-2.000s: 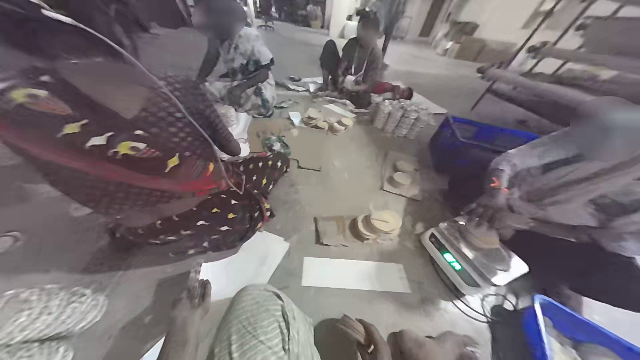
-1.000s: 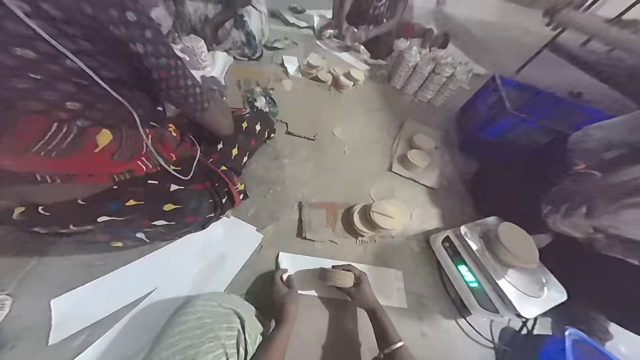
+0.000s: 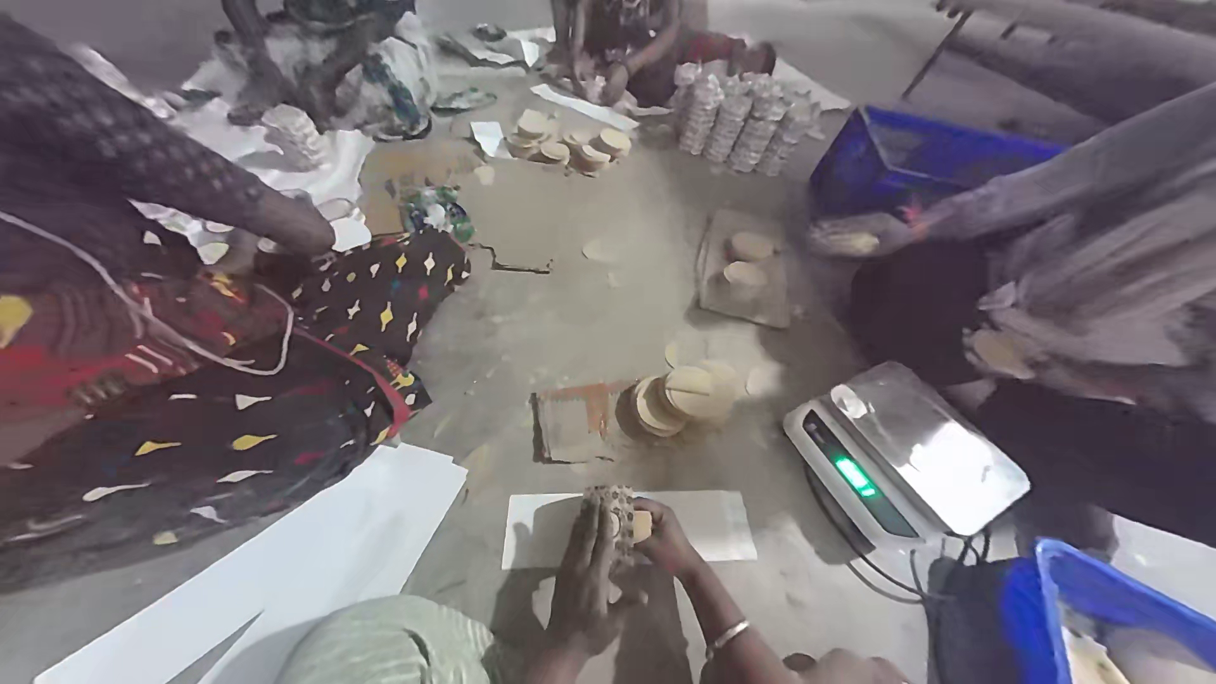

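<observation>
Over a white paper strip (image 3: pixel 722 524) on the floor, my left hand (image 3: pixel 591 560) lies flat along a speckled, patterned band (image 3: pixel 616 502). My right hand (image 3: pixel 665 537) grips a small tan piece (image 3: pixel 642 525) against the band's right side. Whether it is a round disc on edge I cannot tell. Just beyond the strip, several tan discs (image 3: pixel 689 391) lie piled beside a square brown board (image 3: pixel 568 426).
A digital scale (image 3: pixel 950 465) with a lit display stands at right, near a blue crate (image 3: pixel 1121 589). Another blue crate (image 3: pixel 855 171) is farther back. White sheets (image 3: pixel 313 560) lie at left. Co-workers sit on both sides and ahead; wrapped stacks (image 3: pixel 741 119) stand behind.
The patterned band now shows between my hands, where one second ago a tan disc was held. The disc on the scale is gone from its plate. The co-worker's arm reaches out at right.
</observation>
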